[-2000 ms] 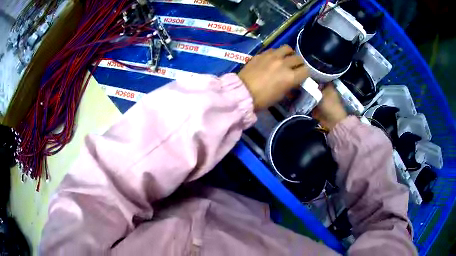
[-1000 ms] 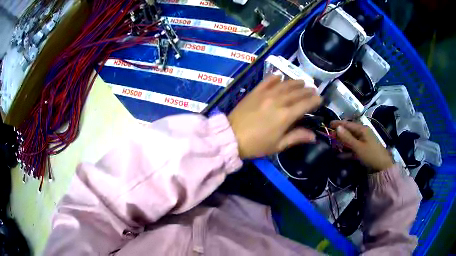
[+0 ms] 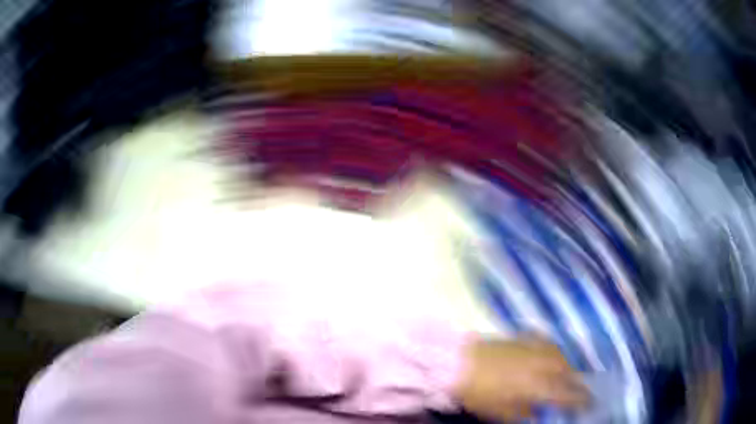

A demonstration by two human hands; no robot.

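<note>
The whole view is strongly blurred. My left hand (image 3: 524, 379) is low, right of centre, at the end of a pink sleeve. Its fingers point right, beside a whitish blur; whether it holds anything cannot be made out. A brownish smear at the lower right edge may be my right hand, but it is too blurred to be sure. The red-and-blue wire bundle (image 3: 398, 137) lies across the upper middle. No camera housing can be told apart.
The pale bench top (image 3: 273, 240) fills the middle and left. The blue-and-white printed sheet (image 3: 547, 273) is right of it. A brown carton edge (image 3: 356, 74) runs behind the wires. Dark shapes stand at upper left; blurred blue shows at the right edge.
The view has swung left, so the wires and bench are now central and the crate of housings is no longer clearly visible. My left hand appears lower in the picture.
</note>
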